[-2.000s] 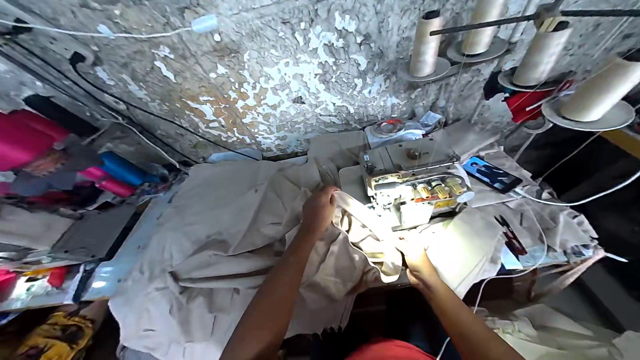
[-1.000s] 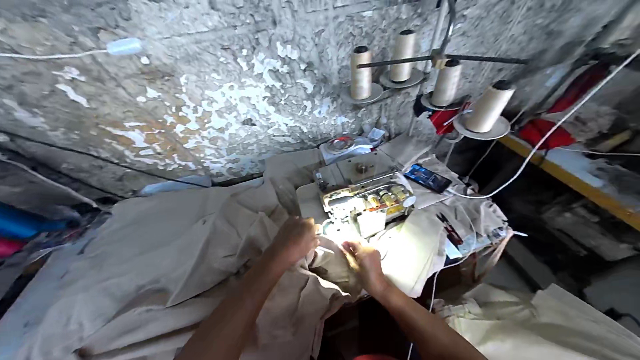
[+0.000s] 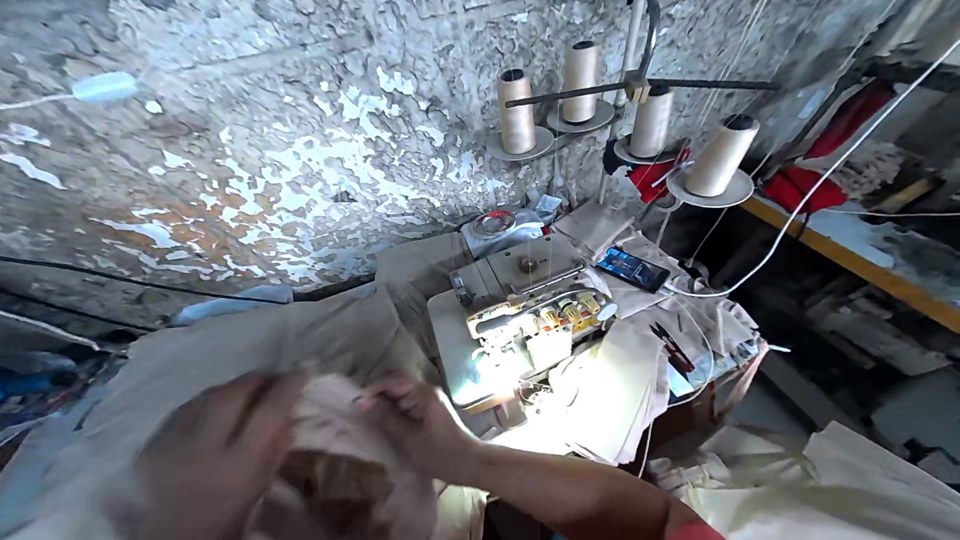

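Note:
My left hand (image 3: 217, 450), badly blurred, is at the lower left with its fingers at a piece of beige fabric (image 3: 337, 412). Just right of it, my right hand (image 3: 420, 424) closes on the same fabric, which hangs between the two hands. Both are left of and nearer to me than an overlock sewing machine (image 3: 525, 315), whose lamp lights the needle area brightly. No cloth from my hands is seen under its presser foot. More beige fabric (image 3: 247, 337) spreads over the table on the left, and a stack of cut pieces (image 3: 615, 390) lies right of the machine.
Several cream thread cones (image 3: 517, 112) stand on a rack behind the machine. A smartphone (image 3: 634, 268) with a white cable and red-handled thread snips (image 3: 673, 349) lie to the right. A rough wall (image 3: 285, 150) borders the table; beige fabric (image 3: 825, 480) is heaped at the lower right.
Both hands have moved from beside the machine's needle area to the left and nearer to me, with fabric lifted between them. The view has also shifted.

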